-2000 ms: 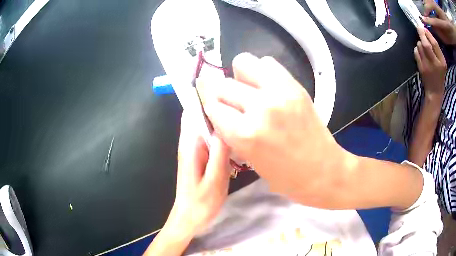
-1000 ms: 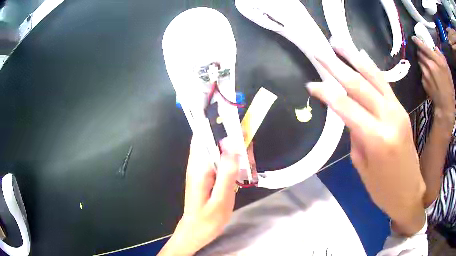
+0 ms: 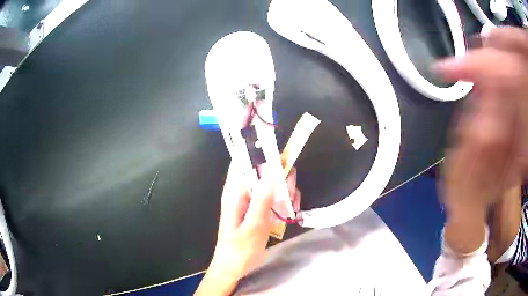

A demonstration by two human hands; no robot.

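My left hand (image 3: 246,211) grips the narrow part of an open white neck fan half (image 3: 240,63), wide round end pointing away from me. A small circuit board (image 3: 251,94) with red and dark wires shows inside, above a dark strip. A blue battery (image 3: 209,119) sticks out from under its left side. A yellow-cream tape strip (image 3: 302,134) lies beneath and beside my left hand. The white neckband (image 3: 389,124) curves from the wires to the second fan half (image 3: 289,20). My right hand (image 3: 483,115) is blurred at the right; no held thing can be made out.
White tape scraps (image 3: 357,136) lie inside the neckband's curve. Another white fan assembly (image 3: 431,89) is at the upper right, with more white parts beyond. A white curved part (image 3: 7,254) is cut off at the left edge. Part of another person's arm shows at the right edge.
My right hand was over the fan half, then moved away to the right. The fan half in my left hand has shifted toward me since the first frame. White scraps now lie inside the neckband's curve.
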